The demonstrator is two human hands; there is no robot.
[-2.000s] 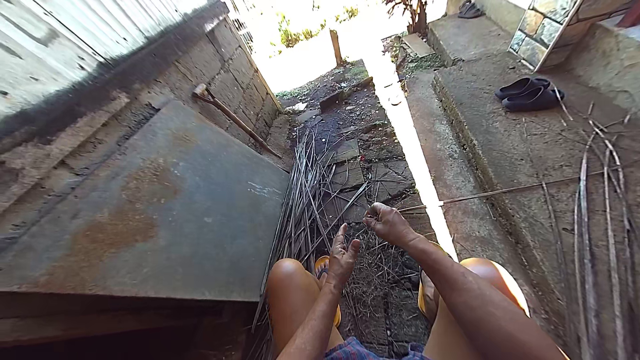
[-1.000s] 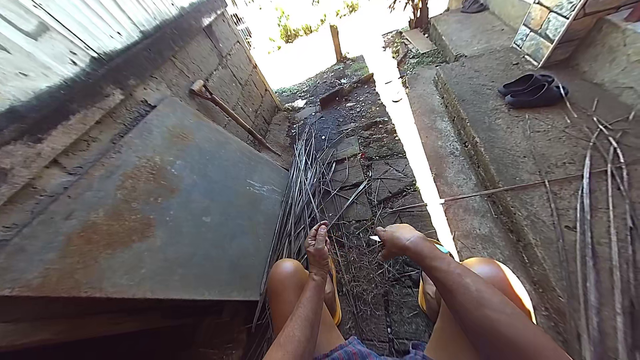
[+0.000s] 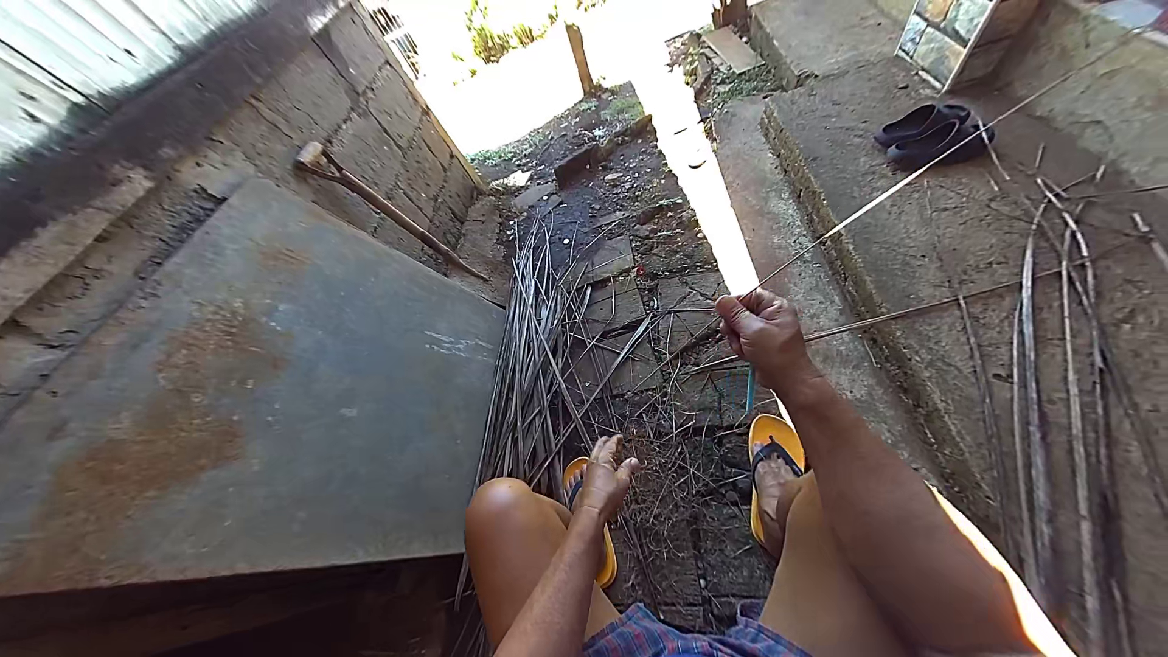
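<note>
My right hand [image 3: 765,330] is closed on a long thin strip [image 3: 876,203] that looks like a palm leaf midrib and runs up to the right, over the black clogs. Beneath that fist a short turquoise piece [image 3: 751,390] shows; whether it is a knife handle I cannot tell. Low between my knees, my left hand [image 3: 606,479] has its fingers apart and holds nothing visible. Left of centre a pile of dry palm strips [image 3: 538,356] lies along the ground, and thin shavings [image 3: 671,474] are scattered between my feet.
A rusty metal sheet [image 3: 365,401] stands at my left, with a wooden tool handle [image 3: 392,212] leaning on the block wall [image 3: 365,109] behind it. On the concrete ledge at right lie black clogs [image 3: 935,137] and several long dry stalks [image 3: 1077,365]. My feet wear yellow flip-flops [image 3: 777,438].
My right hand has moved up and away from my left, and a long strip now stretches from it to the upper right. My left hand has lowered and its fingers have spread.
</note>
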